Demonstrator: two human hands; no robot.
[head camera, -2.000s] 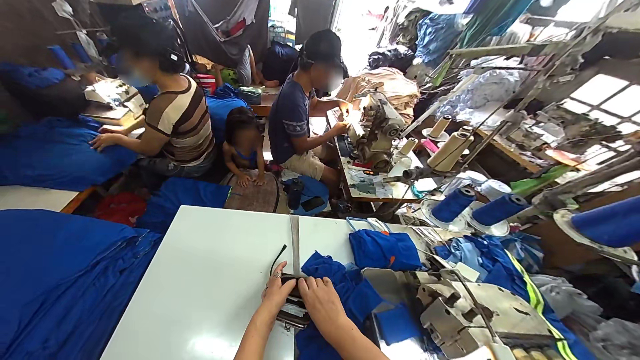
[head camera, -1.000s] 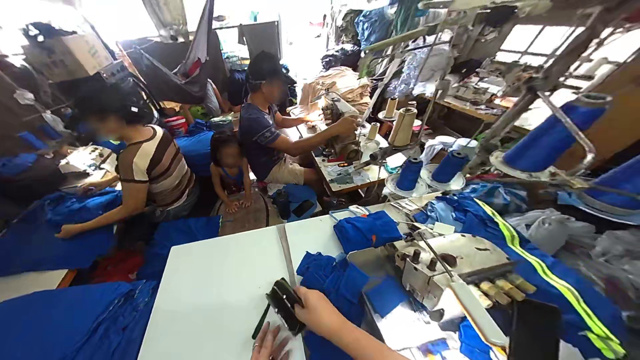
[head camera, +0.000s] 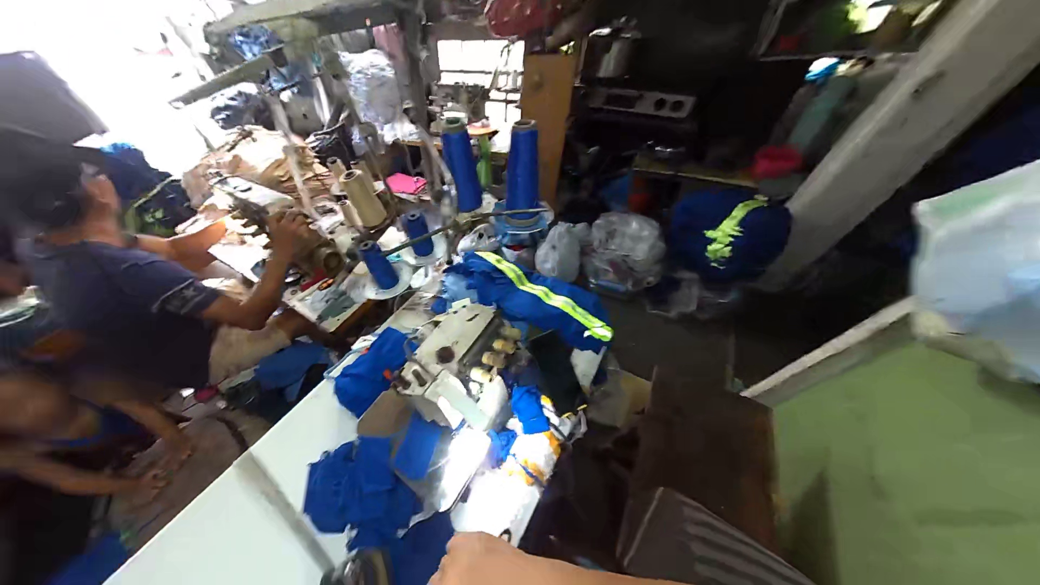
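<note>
At the bottom edge my right hand (head camera: 479, 561) is partly in view, its fingers cut off or hidden, so I cannot tell whether it holds anything. A dark, rounded object (head camera: 357, 569) shows just left of it at the frame's edge. My left hand is out of view. Blue fabric pieces (head camera: 357, 487) lie beyond my right hand on the white tabletop (head camera: 236, 504). An overlock sewing machine (head camera: 455, 357) stands past them, with a blue cloth bundle (head camera: 374, 370) on its left side.
A person (head camera: 122, 284) works at another sewing machine (head camera: 309, 244) on the left; a second person (head camera: 65, 439) is near the table. Blue thread cones (head camera: 522, 166) stand behind my machine. Blue cloth with a reflective stripe (head camera: 544, 296) lies beside it. A green panel (head camera: 910, 455) is at right.
The view has swung strongly to the right. My left hand, seen earlier by the black object on the table, has left the view.
</note>
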